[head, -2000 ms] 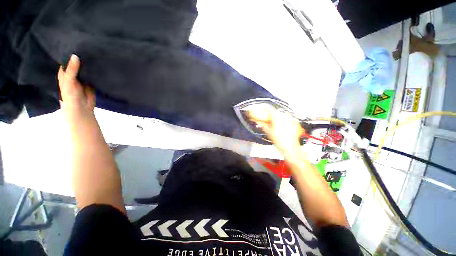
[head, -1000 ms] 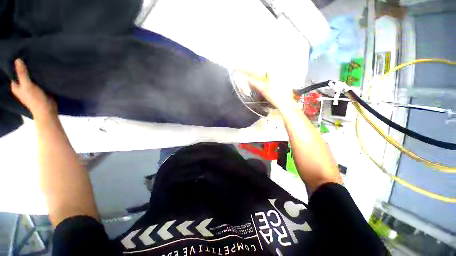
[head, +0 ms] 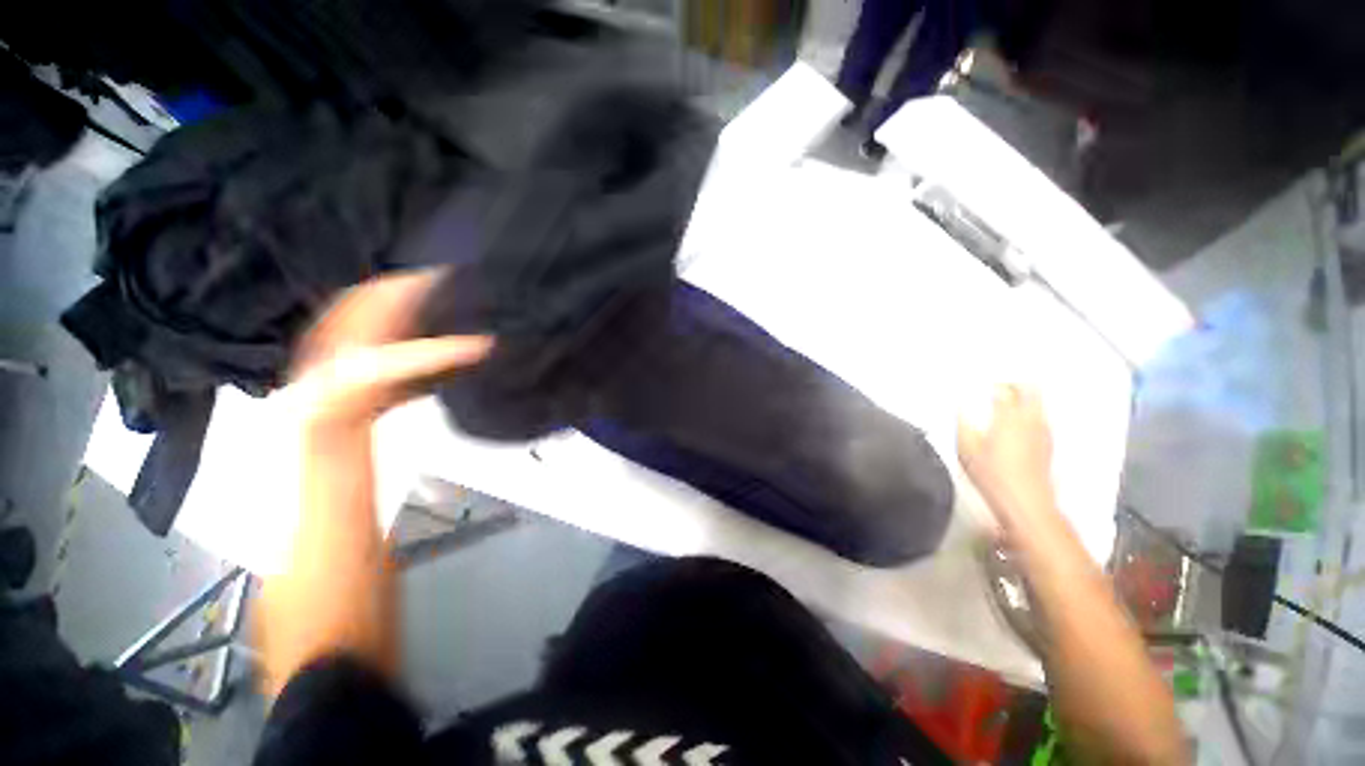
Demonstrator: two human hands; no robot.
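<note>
A dark jacket (head: 576,255) lies bunched over the left part of the navy padded board, and a smooth dark length (head: 794,434) covers the board towards its rounded right end. My left hand (head: 374,359) is blurred at the jacket's near left edge, thumb and fingers apart; whether it grips cloth cannot be told. My right hand (head: 1011,442) is empty over the white table, just right of the board's end, fingers slightly bent. The steam iron (head: 1006,584) seems to stand beside my right forearm, mostly hidden by it.
A heap of dark jackets (head: 255,225) lies left on the white table (head: 883,270). A light blue cloth (head: 1213,359) and green label (head: 1287,479) are at the right. Another person's legs (head: 898,60) show beyond the table.
My right hand has let go of the iron. The bunched jacket body and my left hand are now nearer the board's middle in view. The camera view has shifted, showing more of the far side.
</note>
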